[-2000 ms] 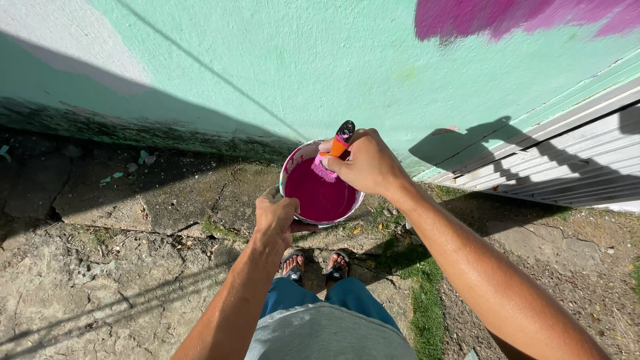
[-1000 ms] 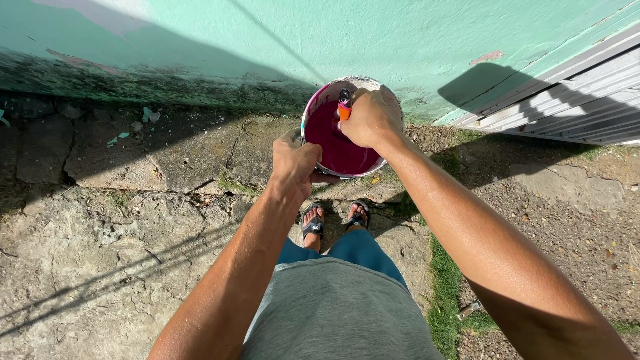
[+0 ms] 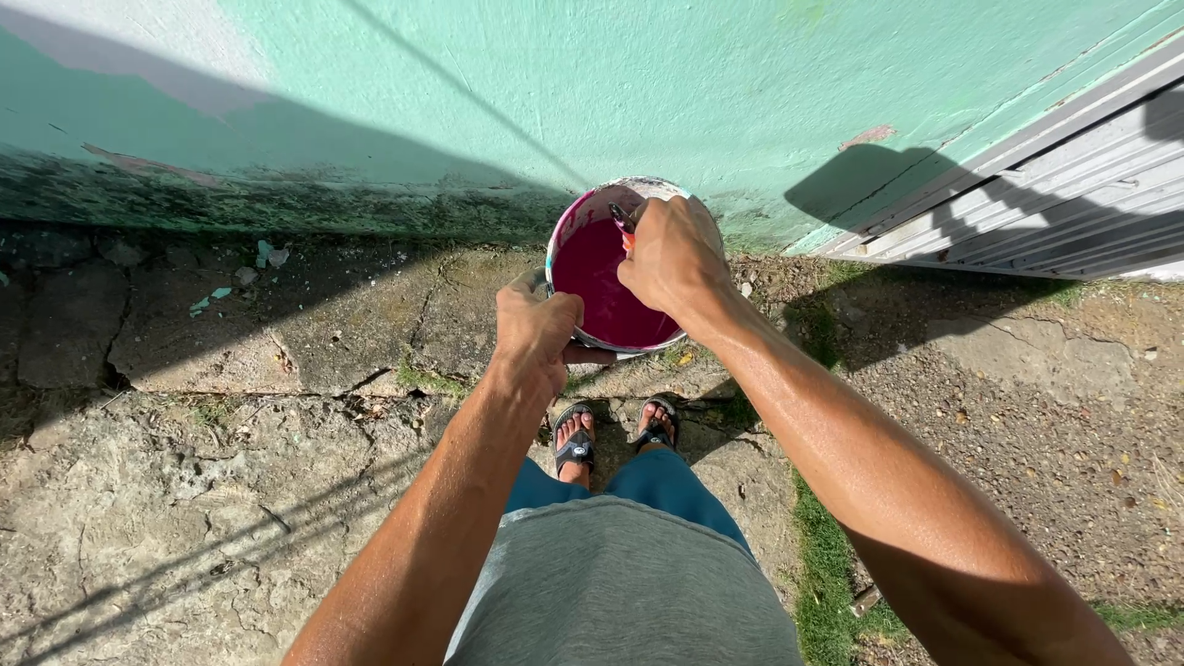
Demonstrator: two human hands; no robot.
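A round paint bucket [image 3: 566, 231] with magenta paint [image 3: 606, 291] inside is held in front of me, its inner wall streaked with white and pink. My left hand [image 3: 536, 324] grips the bucket at its lower left side, thumb near the rim and fingers underneath. Over the bucket's right part, my right hand [image 3: 673, 254] is closed on a paintbrush [image 3: 628, 231] with an orange and black handle. The bristles are hidden by the hand, so I cannot tell whether they touch the paint.
A mint-green wall [image 3: 647, 92] rises ahead, dark with grime along its base. At right is a light metal slatted gate [image 3: 1064, 213]. Underfoot lies cracked concrete [image 3: 231, 490], with a strip of grass [image 3: 823, 564] and gravel on the right. My sandalled feet stand below the bucket.
The brush was higher in the bucket two seconds ago, with its pink-coated bristles showing; now my right hand is lower over the bucket and hides them. The view has tilted down from the purple wall patch.
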